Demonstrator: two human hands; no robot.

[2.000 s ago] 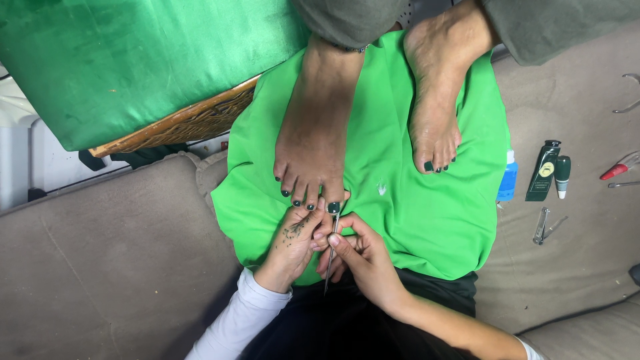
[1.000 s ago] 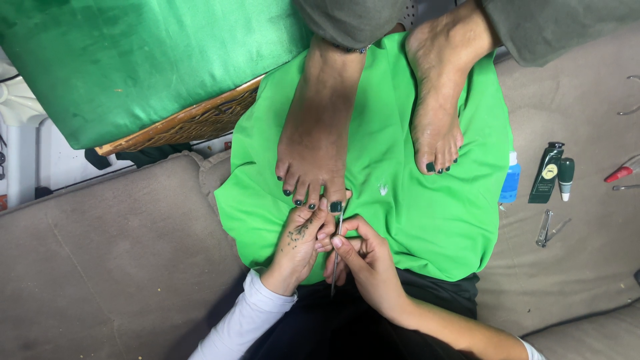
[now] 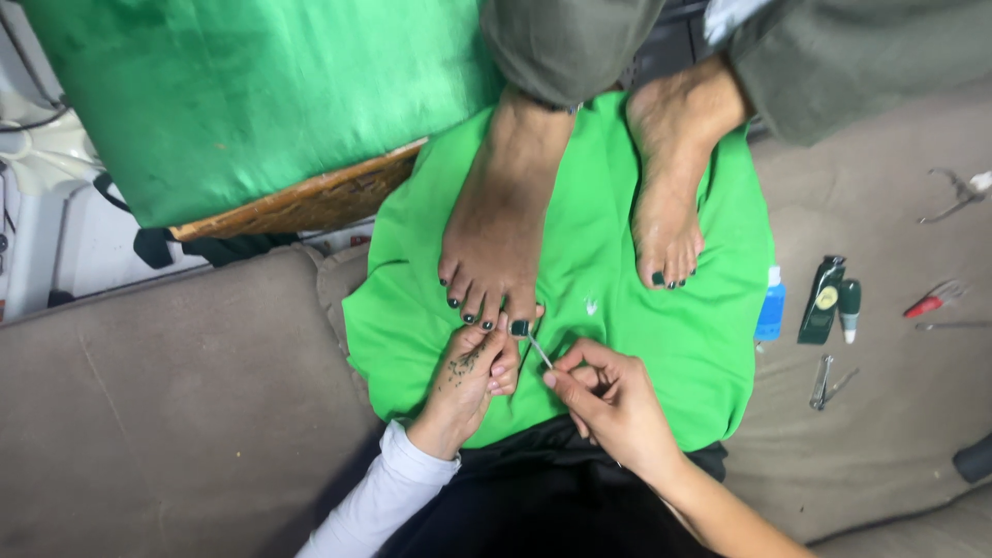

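Note:
Another person's foot [image 3: 500,217] rests on a bright green cloth [image 3: 589,364], its toenails painted dark green. My left hand [image 3: 469,368], with a dark pattern on its skin, holds this foot at the big toe [image 3: 520,314]. A thin metal nail tool [image 3: 540,350] is pinched between the thumb and fingers of my right hand [image 3: 608,391]; its tip is at the right edge of the big toe's nail. The person's other foot [image 3: 673,194], with dark green nails too, lies on the cloth to the right.
At right on the grey-brown sofa [image 3: 876,209] lie a blue bottle [image 3: 771,310], a dark green tube [image 3: 821,306], a small dark green tube with a white tip [image 3: 850,310], nail clippers [image 3: 821,384] and a red-handled tool [image 3: 926,304]. A green-covered wicker box [image 3: 302,194] stands at upper left.
My right hand has moved to the right, away from my left hand, and the metal tool now slants down to the right from the toe. My left hand stays at the big toe.

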